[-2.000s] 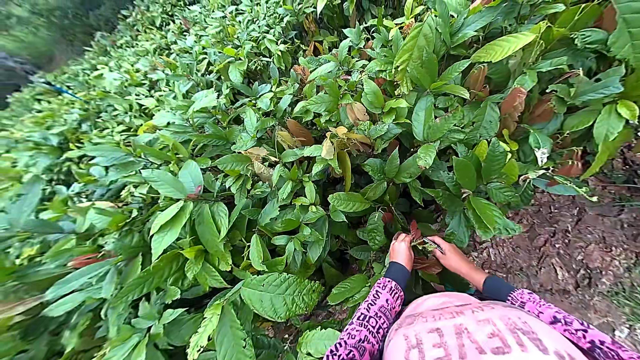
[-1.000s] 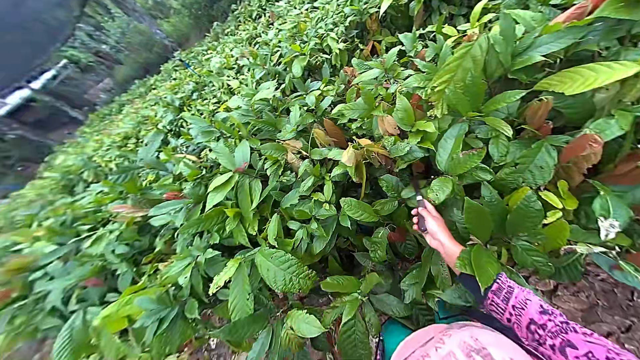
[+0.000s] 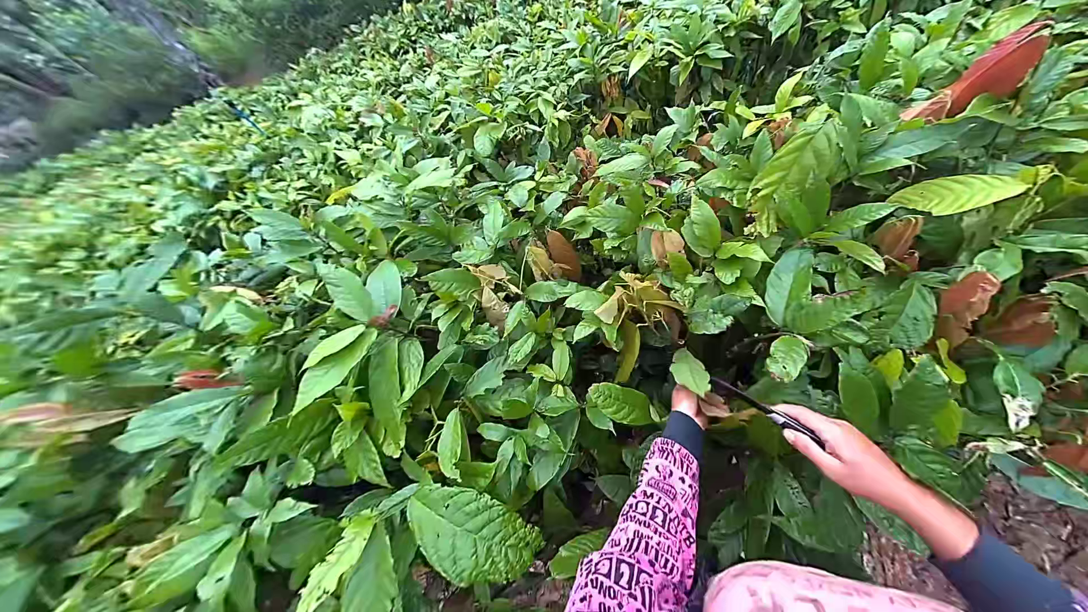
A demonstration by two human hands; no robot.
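My right hand (image 3: pixel 837 455) is closed around the dark handle of a thin-bladed knife (image 3: pixel 769 414), its narrow dark blade pointing up and left into the leaves. Just left of the blade tip, my left hand (image 3: pixel 688 404) reaches in among the plants. A green leaf (image 3: pixel 689 372) and a brownish leaf cover most of its fingers, so what they hold cannot be made out. Around both hands stand dense leafy seedlings (image 3: pixel 620 403), with a yellowed, drooping leaf (image 3: pixel 628 350) just above and left of the left hand.
Leafy plants spread up and left into the distance. Dry brown leaves (image 3: pixel 965 302) and a large red leaf (image 3: pixel 986 72) show at the right. Brown leaf-littered ground (image 3: pixel 1033 527) lies at the lower right. A large green leaf (image 3: pixel 473 534) sits at the bottom centre.
Two seconds ago both hands were together low in the leaves. One second ago only the right hand showed, holding the knife; now the left hand is back in view, reaching into the plants.
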